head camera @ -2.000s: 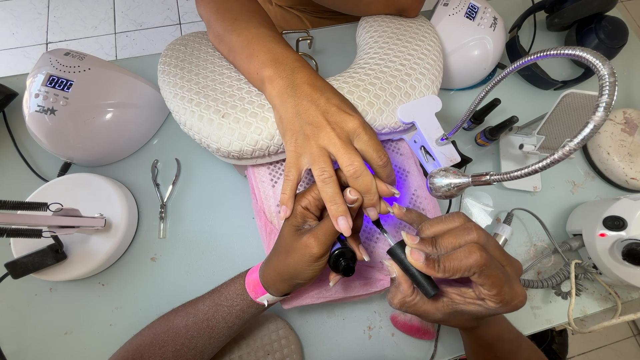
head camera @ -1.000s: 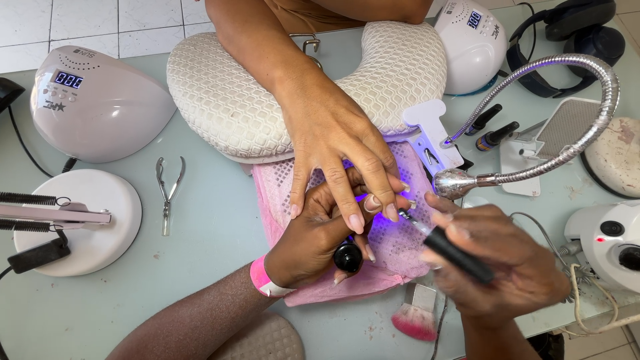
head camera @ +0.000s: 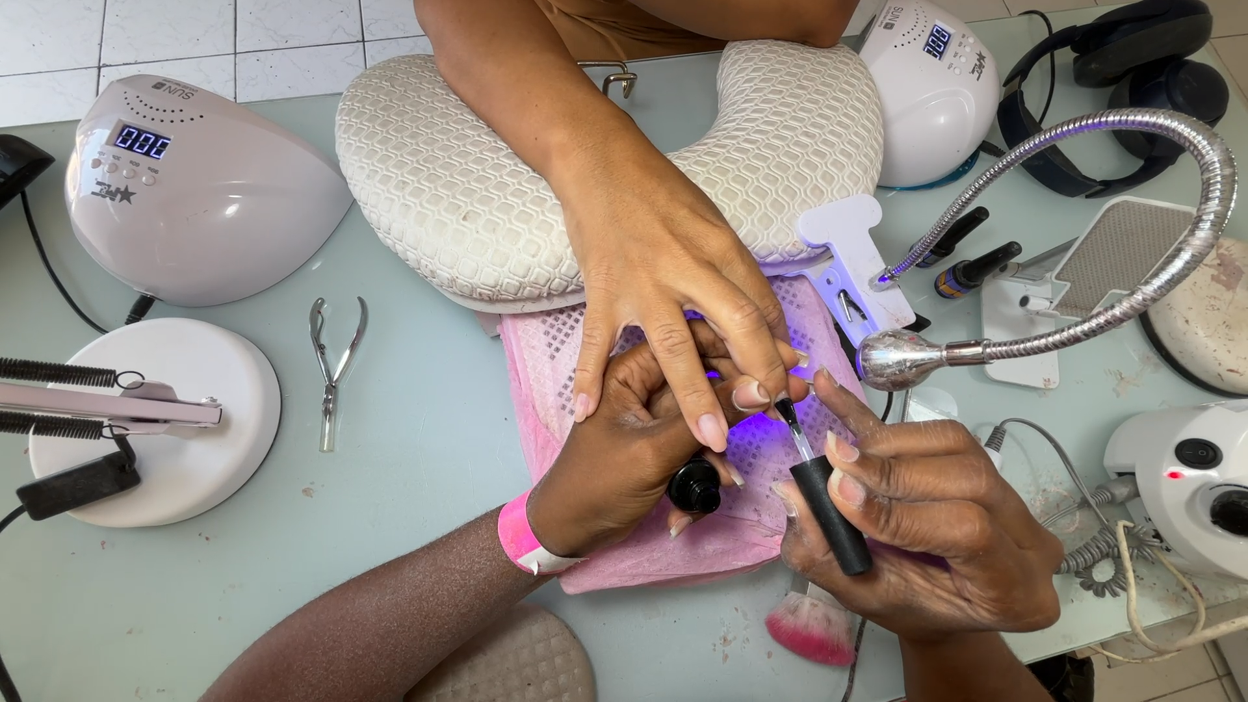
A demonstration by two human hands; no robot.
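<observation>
My left hand [head camera: 624, 439], with a pink wristband, holds a finger of another person's hand [head camera: 673, 253] and also a small black polish bottle [head camera: 694, 486]. Between the thumb and fingers of my right hand [head camera: 926, 517] is the black handle of a nail polish brush [head camera: 831, 517]; its dark bristles meet a fingertip of that person, whose nail there is partly hidden. A pink towel [head camera: 673, 565] lies beneath the hands, lit violet. The silver head of a gooseneck lamp [head camera: 899, 361] hangs just above my right fingers. The other person's forearm crosses a white textured armrest cushion [head camera: 458, 185].
Cuticle nippers [head camera: 332, 375] lie left, between a nail lamp [head camera: 205, 195] and a round white lamp base [head camera: 156, 429]. A pink-tipped dust brush [head camera: 811, 626] lies near my right wrist. Rightward are two polish bottles [head camera: 965, 271], headphones [head camera: 1063, 146], a second nail lamp [head camera: 926, 97] and a white nail drill unit [head camera: 1185, 487].
My right hand, blurred and farther right one second ago, has come back left, and the brush touches a fingertip again. My left hand keeps its hold on the other person's finger.
</observation>
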